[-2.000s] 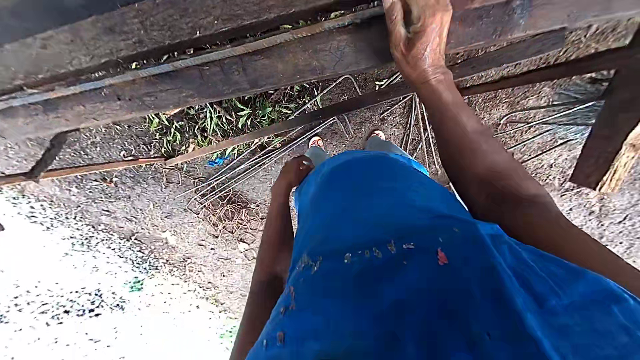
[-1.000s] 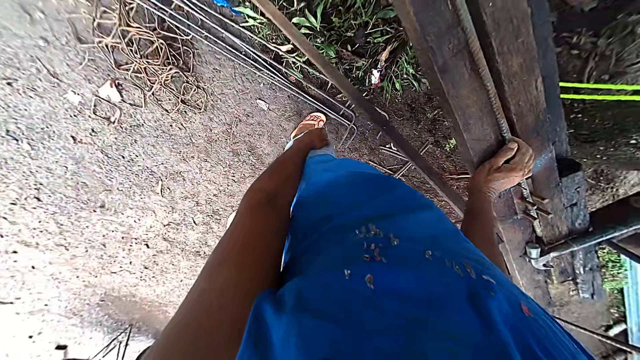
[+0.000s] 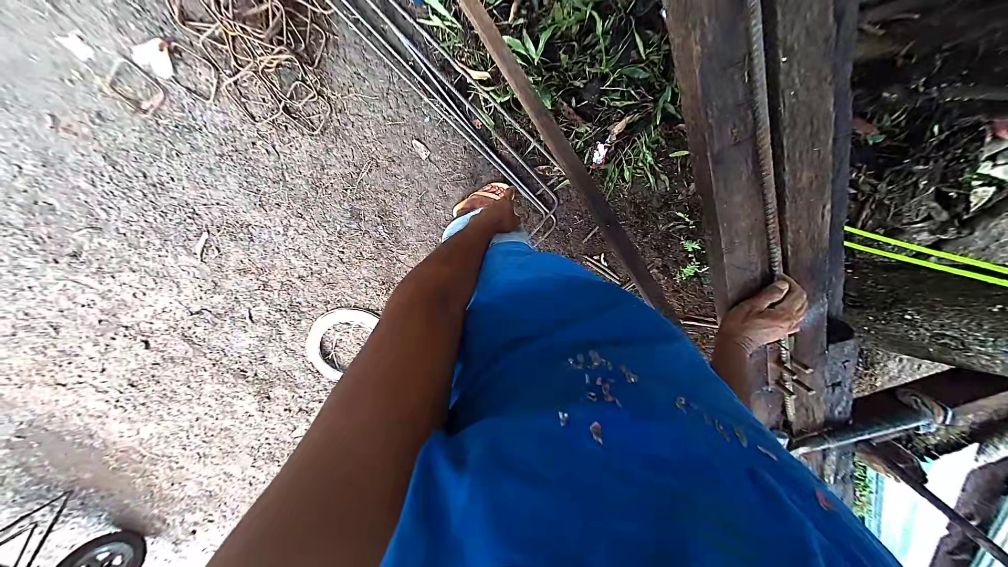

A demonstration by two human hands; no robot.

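My right hand [image 3: 764,315] is curled around a ribbed steel bar [image 3: 764,150] that lies along a dark wooden beam [image 3: 720,181]. Just beyond the fingers, metal pins [image 3: 795,376] stand out from the wood beside the bar's end. My left hand [image 3: 502,214] hangs low over the light-coloured trouser leg, close to my sandalled foot [image 3: 482,197]; its fingers are mostly hidden, and whether it holds anything cannot be told. Long thin bent rods [image 3: 441,90] lie on the ground with their bent ends close to this hand.
A narrow wooden strip [image 3: 563,150] slants past the beam. Tangled wire pieces [image 3: 272,55] lie on the dirt at upper left, a white ring [image 3: 319,342] beside my left forearm. A wheel [image 3: 106,551] shows at lower left. Yellow-green lines [image 3: 929,256] and a metal pipe [image 3: 866,431] are at right.
The view has swung strongly since the first frame. My right hand, earlier on the beam, is now around the steel bar. My left hand remains low by my leg.
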